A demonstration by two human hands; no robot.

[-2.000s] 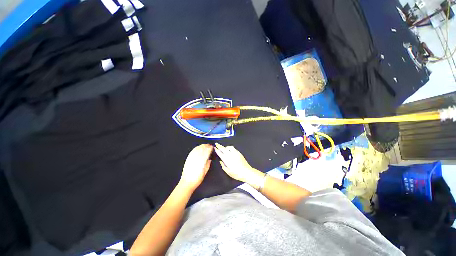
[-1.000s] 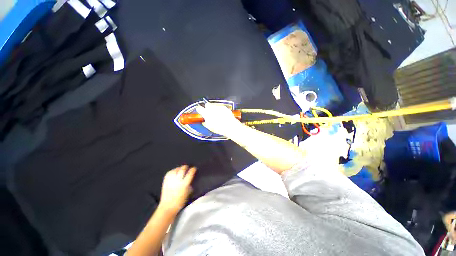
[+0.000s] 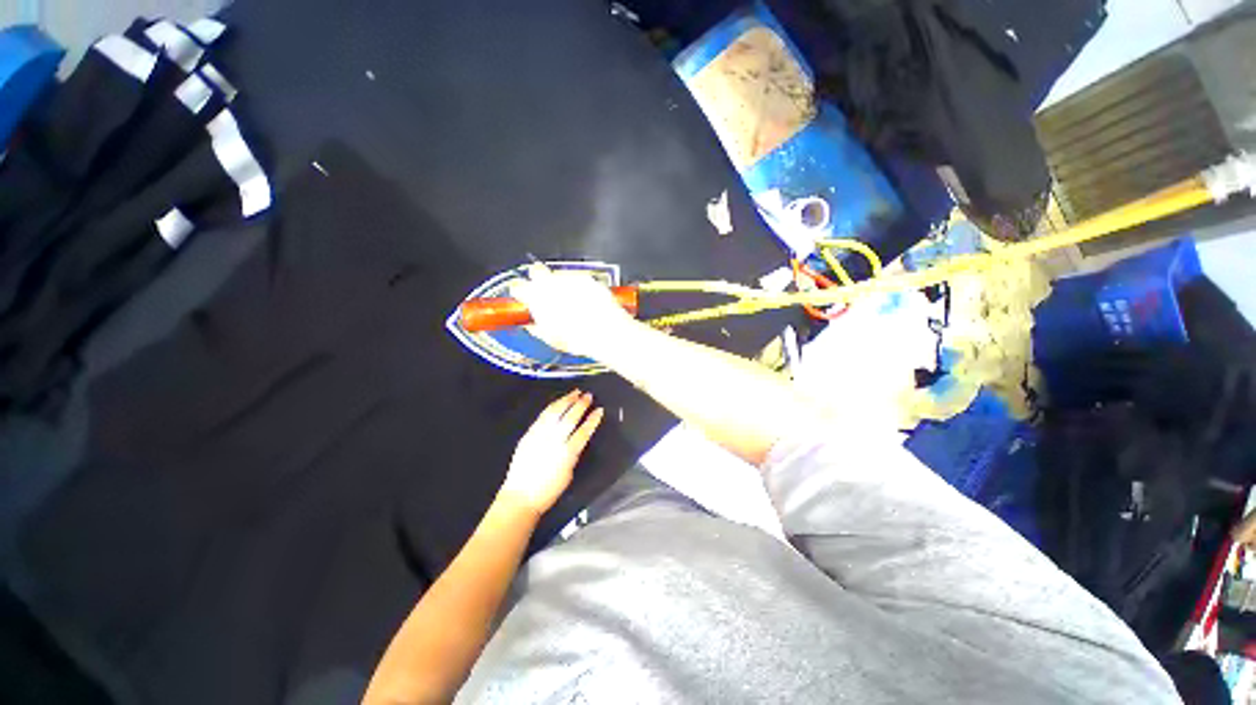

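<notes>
A steam iron [image 3: 496, 316] with a blue body, pale pointed rim and orange handle lies flat on black cloth, its tip pointing left. My right hand [image 3: 572, 311] is closed around the orange handle. My left hand [image 3: 548, 448] rests on a black garment panel [image 3: 276, 413] just below the iron, fingers a little apart, palm down, holding nothing that I can see. The panel's edge is hard to tell from the dark table cover [image 3: 468, 124]. A yellow hose [image 3: 964, 265] runs from the iron to the right.
Black pieces with white strips [image 3: 240, 163] lie at the upper left, by a blue curved object [image 3: 24, 69]. To the right are a blue board with a tan patch [image 3: 751, 103], a white ring [image 3: 813, 212], red and yellow looped handles [image 3: 850, 258], heaped black cloth [image 3: 950, 110] and a blue crate [image 3: 1116, 306].
My right hand has moved from the cloth onto the iron's handle. My left hand drew back left, then came to the cloth below the iron. The view has shifted, moving the surroundings up and left.
</notes>
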